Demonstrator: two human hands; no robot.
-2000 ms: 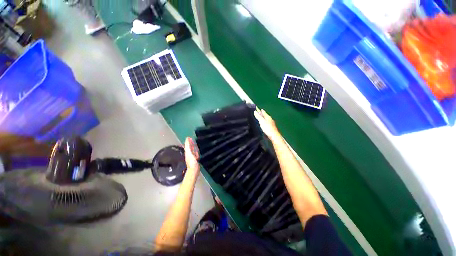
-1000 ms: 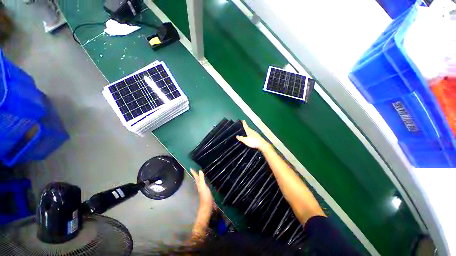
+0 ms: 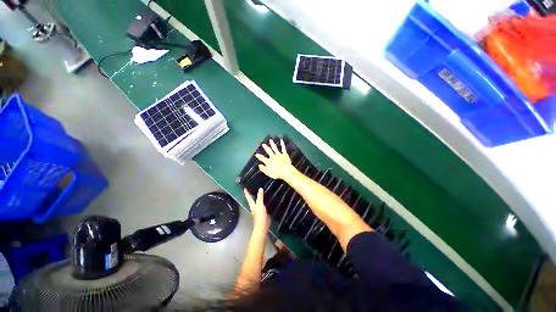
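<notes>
A long fanned row of black back covers (image 3: 299, 210) lies on the green bench, its near end hidden by my arm and body. My right hand (image 3: 275, 163) lies on top of the covers at the far end, palm down with fingers spread. My left hand (image 3: 258, 208) is at the row's left side near the bench edge, fingers apart; whether it touches the covers is hard to tell. Neither hand is closed around a cover.
A stack of solar panels (image 3: 183, 119) stands beyond the covers. Behind it are an iron stand with yellow sponge (image 3: 194, 56) and a black box (image 3: 145, 27). One solar panel (image 3: 319, 70) lies on the green surface to the right. Blue crates (image 3: 466, 82) and a pedestal fan (image 3: 97, 259) flank the bench.
My right hand has moved from the covers' right edge to the top of their far end and spread its fingers. My left hand remains beside the row. The view has shifted.
</notes>
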